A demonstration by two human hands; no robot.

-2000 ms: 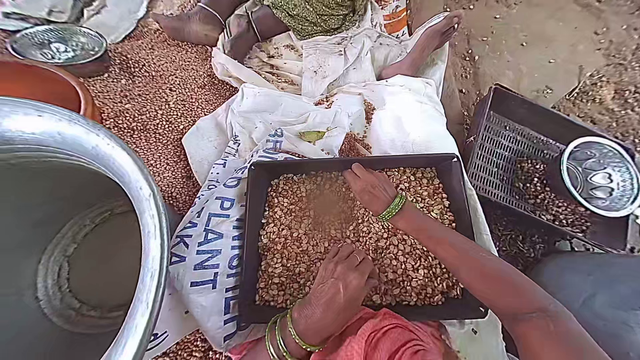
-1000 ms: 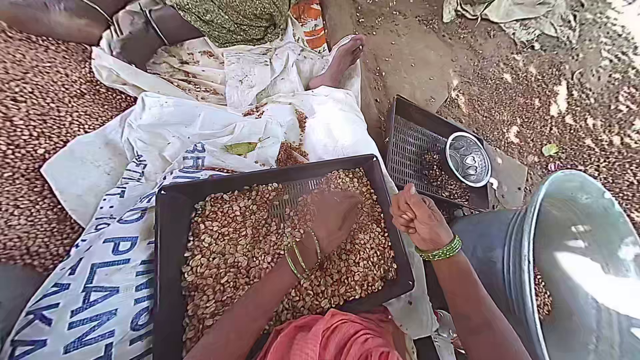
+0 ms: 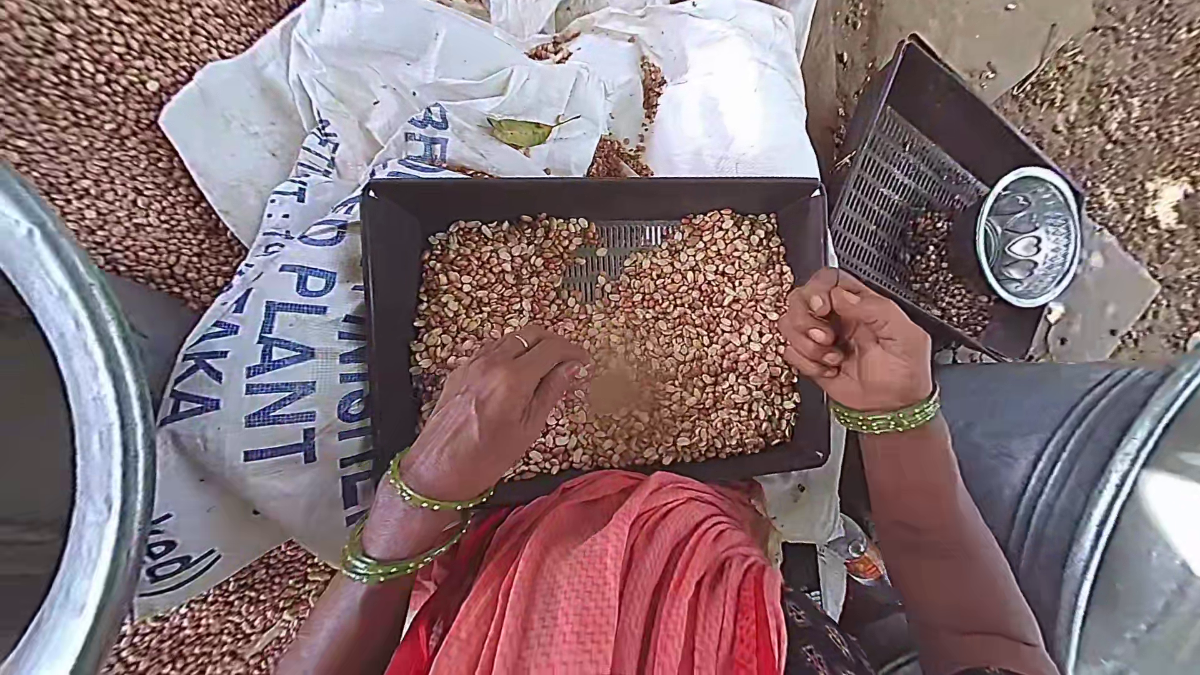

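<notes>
A black slotted tray (image 3: pixel 595 192) lies on a printed white sack in the middle of the head view, filled with pale brown beans or kernels (image 3: pixel 712 309). Its slotted floor shows bare near the far edge. My left hand (image 3: pixel 502 403) rests on the beans at the tray's left, palm down, fingers curled; whether it pinches any is hidden. Over the tray's right wall is my right hand (image 3: pixel 858 342), turned palm up with bent fingers; any small bean between thumb and fingertips cannot be made out. Green bangles circle both wrists.
A second slotted tray (image 3: pixel 947 112) at the right holds a few beans and a metal bowl (image 3: pixel 1028 236). Large metal vessels stand at the left (image 3: pixel 112 375) and right (image 3: pixel 1059 450). Beans spread over the ground (image 3: pixel 103 122) at the upper left. A leaf (image 3: pixel 521 132) lies on the sack (image 3: pixel 309 309).
My right hand was over the beans two seconds ago and is now at the tray's right wall. My left hand has moved from the tray's far part to its near left. The view has shifted.
</notes>
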